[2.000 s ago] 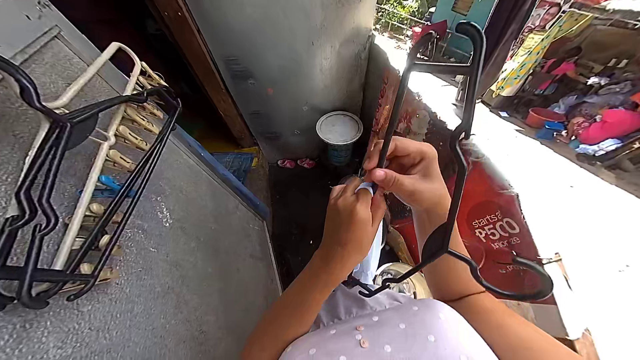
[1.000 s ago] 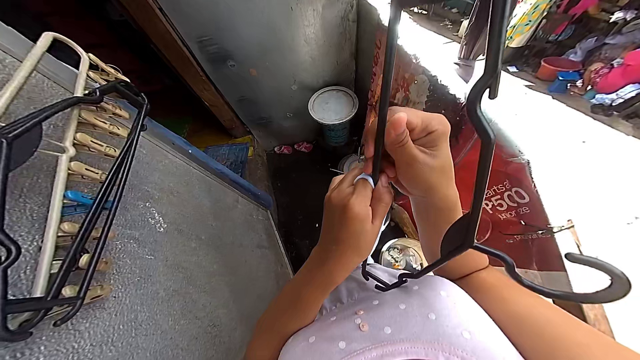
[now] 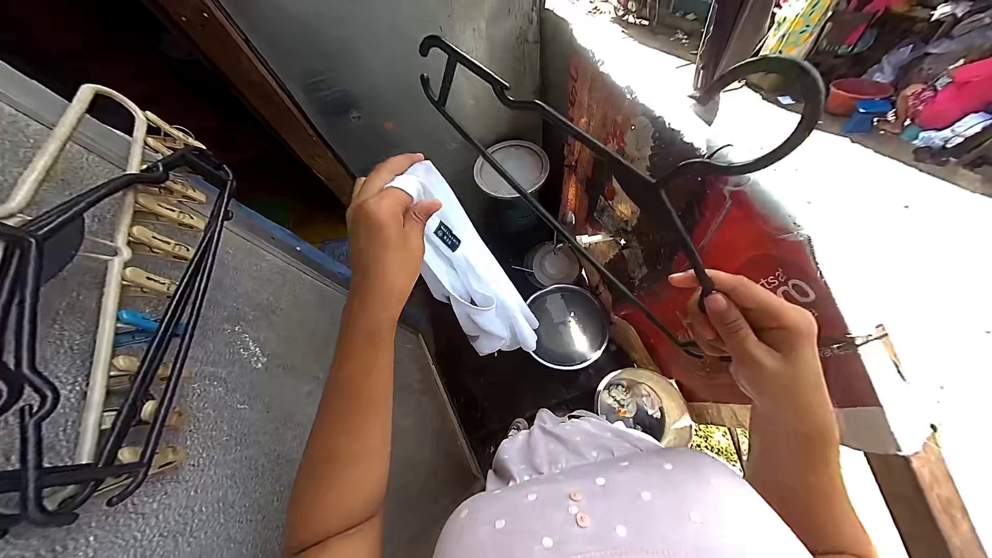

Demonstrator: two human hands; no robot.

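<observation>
My left hand [image 3: 390, 225] grips the upper end of a white cloth garment [image 3: 473, 283], which hangs down at a slant and shows a small dark label near the thumb. In my right hand [image 3: 752, 333] is a black plastic clothes hanger [image 3: 589, 147], pinched near one end. The hanger's hook points to the upper right, and its far end reaches up and left above the garment. Hanger and garment are apart. The garment's lower end hangs beside a round metal basin [image 3: 570, 325].
At the left, black hangers [image 3: 116, 182], a cream hanger [image 3: 116, 271] and several clothespins [image 3: 159, 242] are against a grey panel. A lidded bucket [image 3: 511, 169] and a pot [image 3: 643, 403] stand below. A person in pink [image 3: 953, 97] is at the upper right, near a red basin [image 3: 852, 97].
My hands, earlier close together at the hanger, are now apart. My left hand has moved left with the white garment, now in plain view. The hanger has tilted in my right hand.
</observation>
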